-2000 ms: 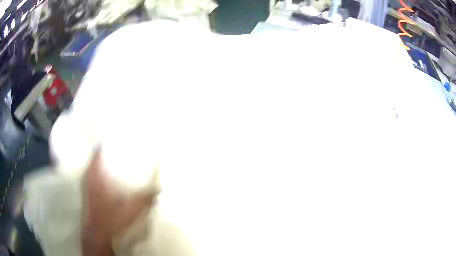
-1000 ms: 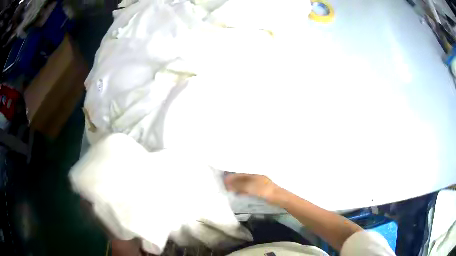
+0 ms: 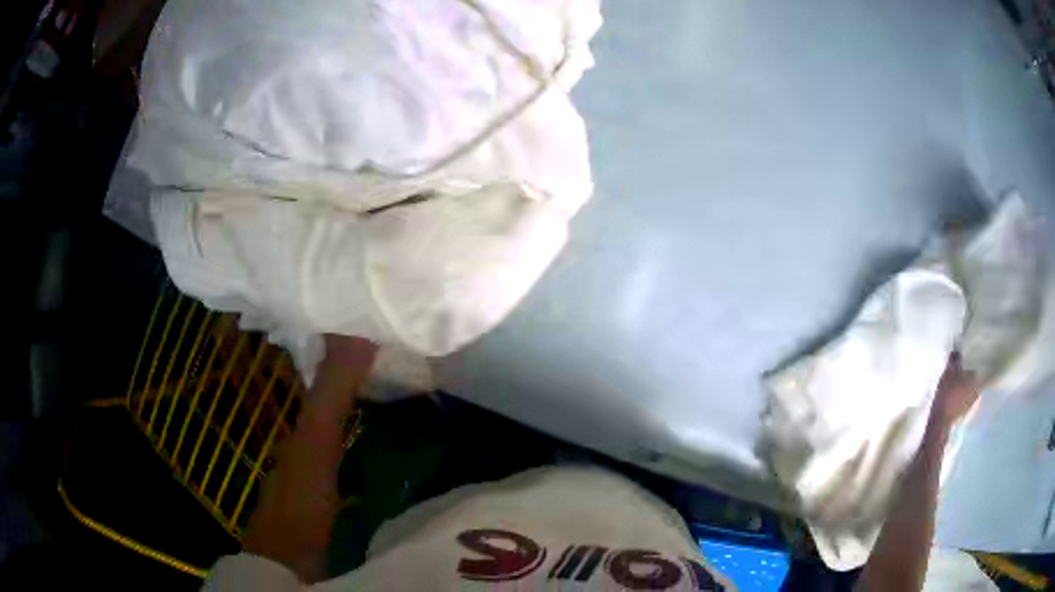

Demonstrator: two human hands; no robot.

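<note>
A large crumpled heap of off-white garments (image 3: 347,104) lies on the left part of the pale blue-grey table (image 3: 717,174). My left hand (image 3: 347,353) is at the heap's lower edge, with its fingers hidden under the cloth, so its hold cannot be told. A separate white garment piece (image 3: 873,382) lies bunched at the table's right front edge and partly hangs over it. My right hand (image 3: 954,393) is blurred and holds this piece at its right side, with more white cloth beyond it. No snips can be seen.
A yellow wire cart (image 3: 208,416) stands below the table's left front edge, under my left forearm. A blue object (image 3: 740,561) shows under the front edge. My own printed white shirt fills the bottom middle. The floor at the left is dark.
The view has tilted down and shifted. The white cloth that was at the front left edge is no longer hanging there. My right hand has moved far right with white cloth; my left hand is now at the heap.
</note>
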